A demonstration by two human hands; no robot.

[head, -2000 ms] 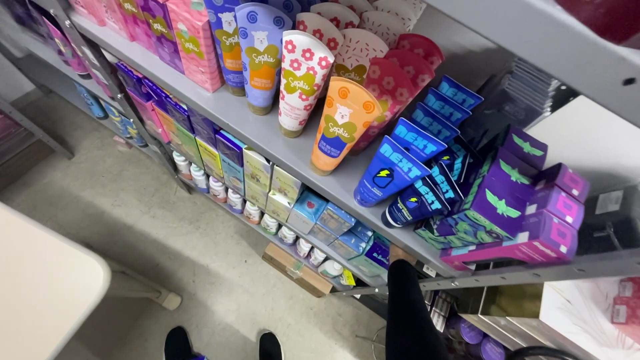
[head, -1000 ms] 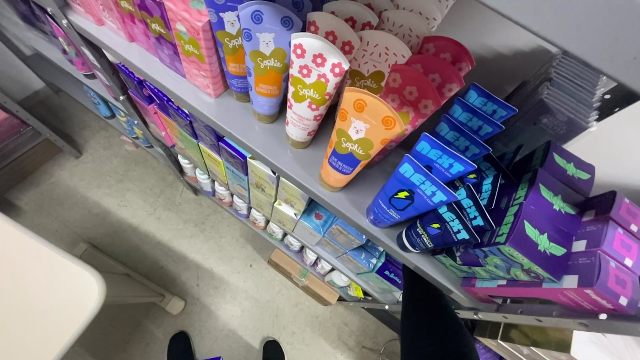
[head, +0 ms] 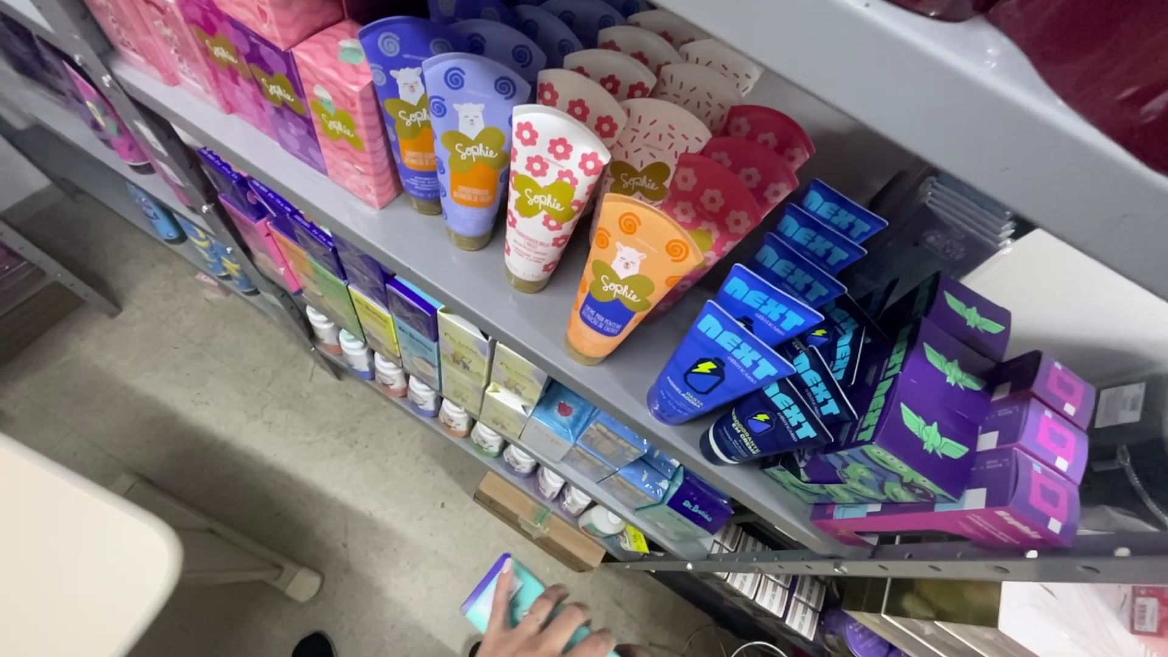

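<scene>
At the bottom centre my right hand (head: 538, 630) holds a small teal and purple box (head: 523, 591), its fingers spread across the face. Beside and above it is the lower shelf, with cartons such as a dark blue box (head: 695, 502) and a row of white-capped bottles (head: 547, 482). On the shelf above stand an orange tube (head: 630, 278), a white flowered tube (head: 552, 196), lilac tubes (head: 474, 137) and blue tubes (head: 716, 360). My left hand is not in view.
A white table corner (head: 82, 547) juts in at the left. Under the lower shelf lies a cardboard box (head: 537, 520) on the floor. A perforated metal shelf post (head: 876, 568) crosses the lower right. Purple boxes (head: 940, 401) fill the right end of the upper shelf.
The dark-sleeved arm that reached down by the shelf edge is gone from there. My right hand now shows at the bottom centre with the teal and purple box.
</scene>
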